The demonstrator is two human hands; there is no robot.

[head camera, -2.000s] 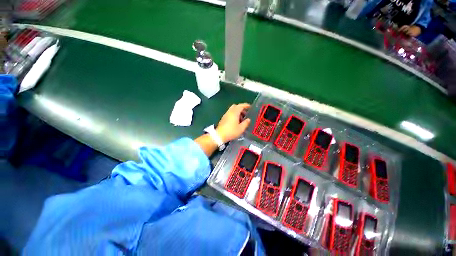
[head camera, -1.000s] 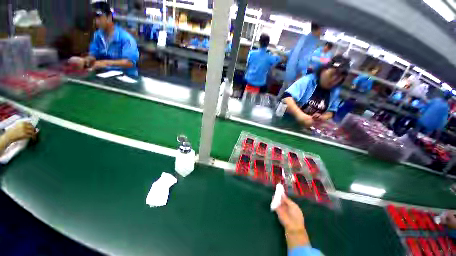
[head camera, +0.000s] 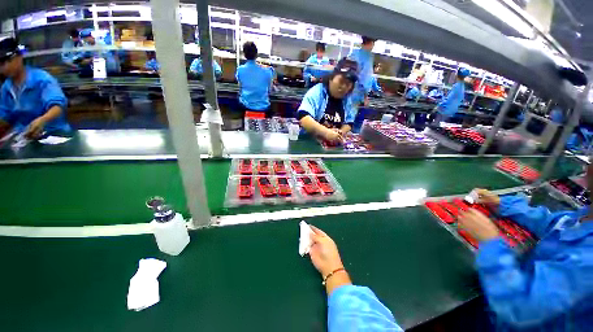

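Note:
My right hand [head camera: 325,253] is over the dark green bench, with a cord round its wrist. It pinches a white wiping cloth [head camera: 305,238] between thumb and fingers. My left hand is out of the picture. A clear blister tray [head camera: 229,194] lies on the green belt beyond the pale rail, apart from my hand. It holds two rows of red-edged keypad phones [head camera: 266,187], screens up. A white spare wipe [head camera: 145,283] lies on the bench at left. A white solvent bottle [head camera: 171,233] stands behind it, its silvery lid raised.
A metal post [head camera: 181,117] rises from the pale rail [head camera: 260,215]. At right, another worker's hands [head camera: 478,225] are over a tray of red phones [head camera: 448,212]. Across the belt a person in a cap [head camera: 331,107] works beside stacked trays [head camera: 398,139]. More people stand behind.
The tray was on the bench with my left hand at its edge, then at the rail near my right hand; now it lies on the belt. My left hand has left view. The view has swung up and right.

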